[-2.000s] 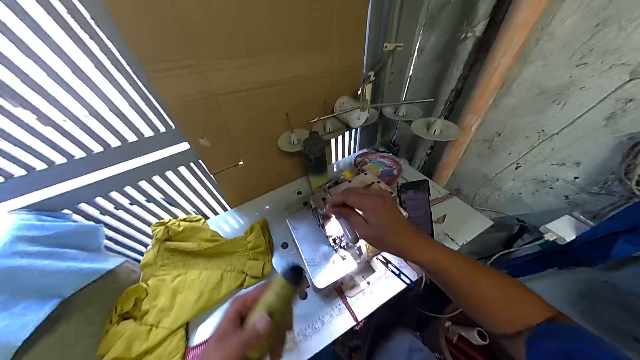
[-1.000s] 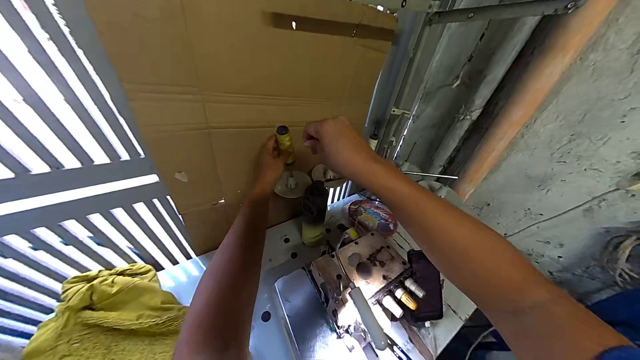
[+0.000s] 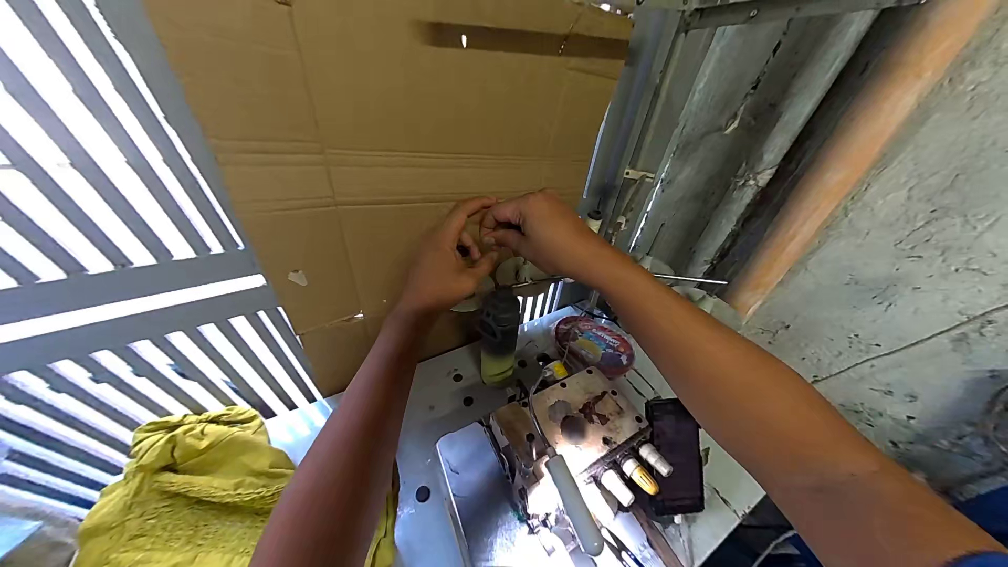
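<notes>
Both of my hands are raised in front of the cardboard, above the thread stand behind an overlock sewing machine [image 3: 579, 417]. My left hand [image 3: 447, 264] has bent fingers; whether the thread cone seen earlier is in it or behind it is hidden. My right hand [image 3: 535, 232] is beside it, thumb and index finger pinched near the left fingertips. Any thread between them is too fine to tell. Below the hands a dark-topped bottle with a yellow-green base [image 3: 498, 339] stands on the machine table. Yellow-green cloth [image 3: 189, 488] lies at the lower left.
A metal rod [image 3: 685, 278] and pale spool discs [image 3: 705, 305] extend behind my right forearm. A round printed container [image 3: 594, 345] and a dark phone [image 3: 676, 457] lie right of the machine. Slatted metal [image 3: 118, 299] is at left, a concrete wall [image 3: 906, 228] at right.
From the machine, my right hand has gone up to the thread stand. My left hand, seen earlier with a yellow-green cone, has also moved up there. The hands are now closer together, and the view has shifted.
</notes>
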